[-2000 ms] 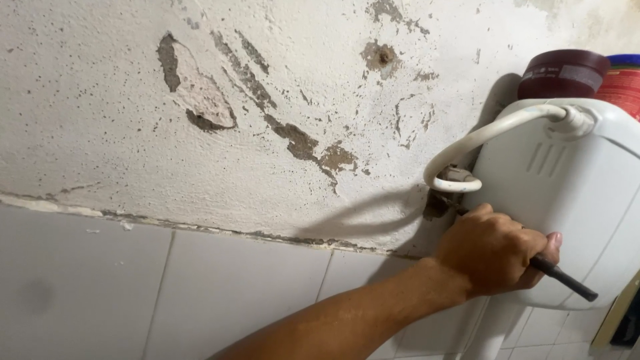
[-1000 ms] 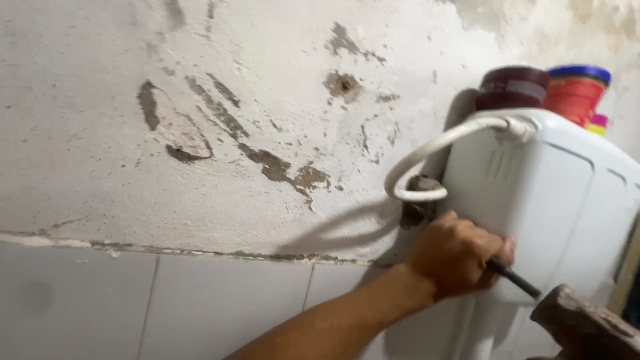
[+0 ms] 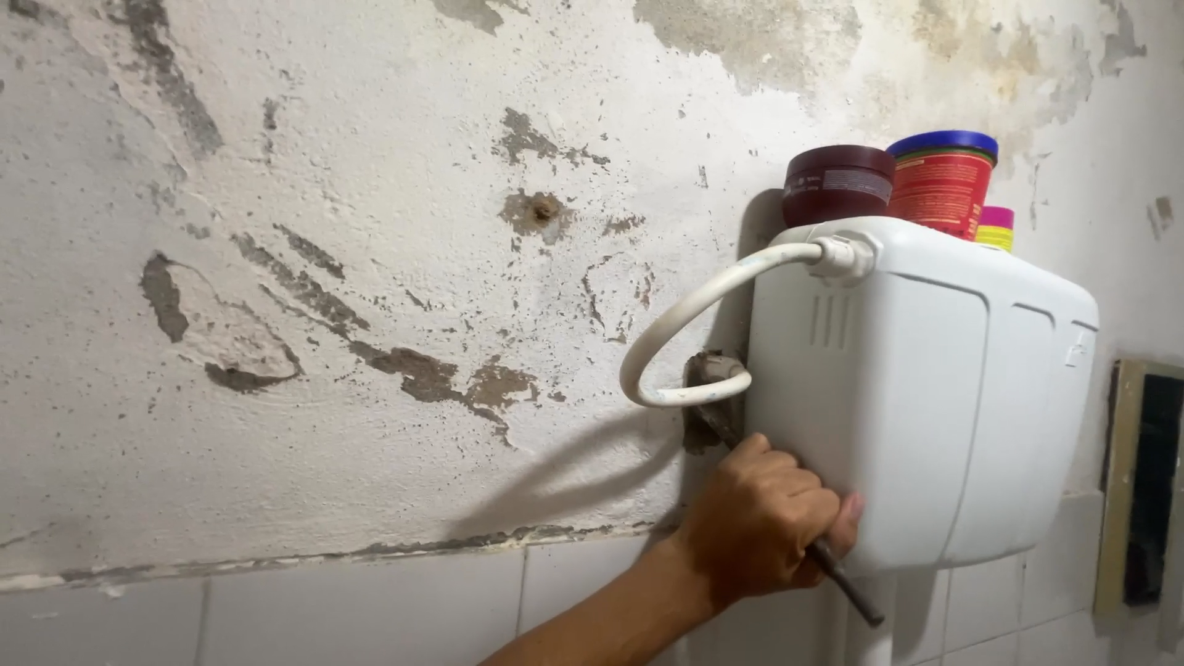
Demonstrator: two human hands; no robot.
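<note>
My left hand (image 3: 768, 518) is closed around a dark metal rod chisel (image 3: 856, 592), just left of the white plastic toilet cistern (image 3: 962, 416). The chisel slants from its blunt end at the lower right up to a chipped hole (image 3: 700, 430) in the plaster wall. Its tip is hard to make out in the dark hole. Right above it, a pipe fitting (image 3: 714, 366) sits in the hole. A white flexible hose (image 3: 659, 333) curves from that fitting up to the cistern's upper side. My right hand is out of view.
On the cistern's top stand a maroon jar (image 3: 839, 190), a red tub with a blue lid (image 3: 943, 185) and a small yellow and pink container (image 3: 996, 227). Peeling plaster (image 3: 416, 370) covers the wall above white tiles (image 3: 370, 610). A dark framed panel (image 3: 1147, 490) is at the right.
The hammer head seen near the chisel's blunt end one second ago has left the view. My left hand keeps its hold on the chisel. The view has shifted to the right.
</note>
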